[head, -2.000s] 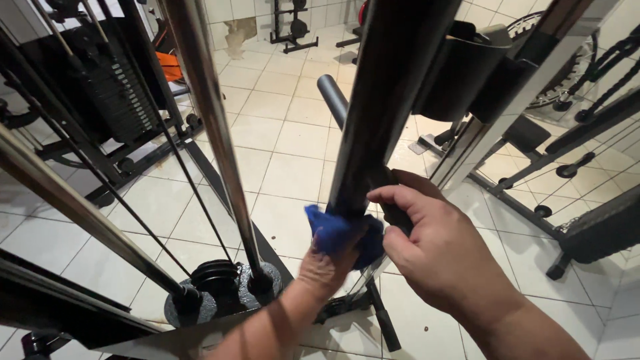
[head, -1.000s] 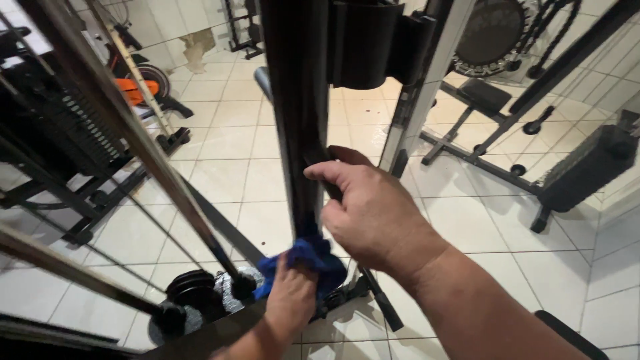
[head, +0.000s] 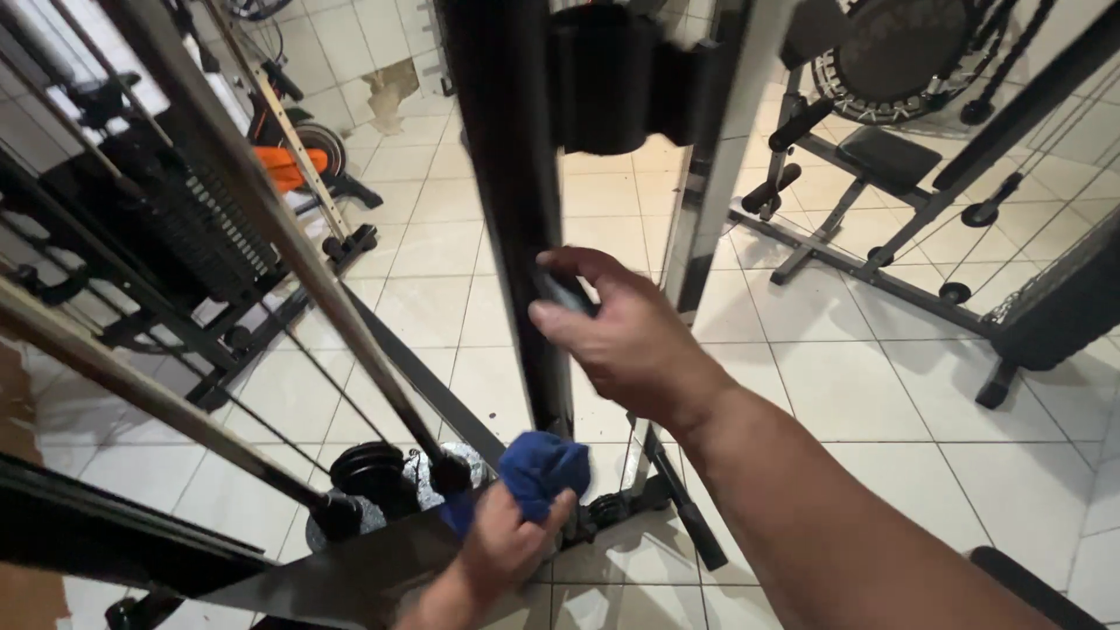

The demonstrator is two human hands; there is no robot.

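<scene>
My left hand (head: 507, 547) holds a crumpled blue cloth (head: 542, 472) at the foot of a black upright post (head: 512, 175) of a gym machine. Higher up, at the right side of this post, my right hand (head: 621, 332) has its thumb and fingers closed around a small dark piece (head: 567, 291); whether that piece is loose or fixed to the post cannot be told. Slanted metal guide rods (head: 289, 219) stand left of the post, their lower ends near a black pulley (head: 367, 468).
A weight-stack machine (head: 166, 210) and an exercise bike (head: 315, 153) are at the left. On the right are a padded bench seat (head: 891, 159), a round trampoline (head: 892, 52) and a dark padded block (head: 1063, 297). A base bar (head: 420, 376) crosses the tiled floor (head: 822, 376).
Both hands stay near the post, the left one with the blue cloth low down. The cloth was wrapped against the post and now sits bunched at its foot. The view has shifted.
</scene>
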